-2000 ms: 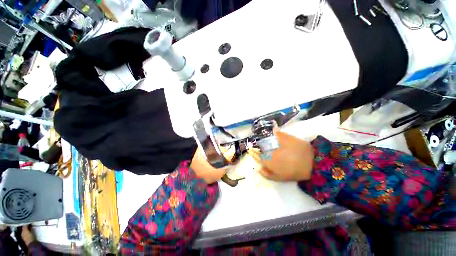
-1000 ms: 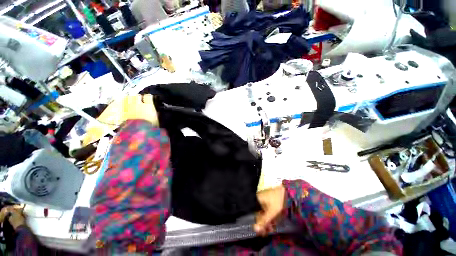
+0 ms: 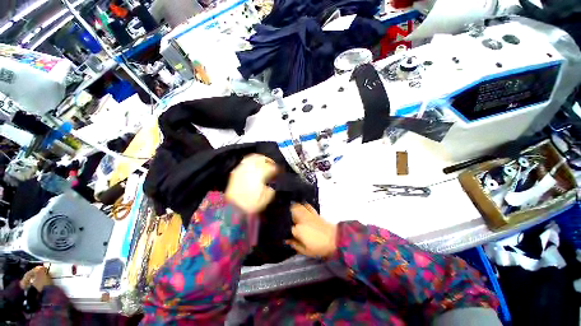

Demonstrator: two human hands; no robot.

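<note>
The black garment piece (image 3: 197, 169) lies bunched on the table left of and in front of the sewing machine's needle area (image 3: 318, 162), its front part reaching the table edge. My left hand (image 3: 253, 183), a little blurred, lies on the upper part of the cloth with fingers bent into it. My right hand (image 3: 312, 232) holds the cloth near the front edge with bent fingers. The fingertips of both hands are partly hidden in the folds. The thread snips (image 3: 402, 190) lie on the table right of my right hand.
The white machine head (image 3: 408, 89) with black cloth bands (image 3: 371, 102) stands behind. A brown tab (image 3: 402, 162) lies beyond the snips. A wooden parts tray (image 3: 494, 207) is at right, with a blue basket below. At lower left are a grey fan-vented machine (image 3: 60, 229) and another person's hands (image 3: 36, 278).
The cloth has moved from hanging stretched between my hands to lying bunched. My left hand has come right and down from the far left; my right hand has moved up and slightly left.
</note>
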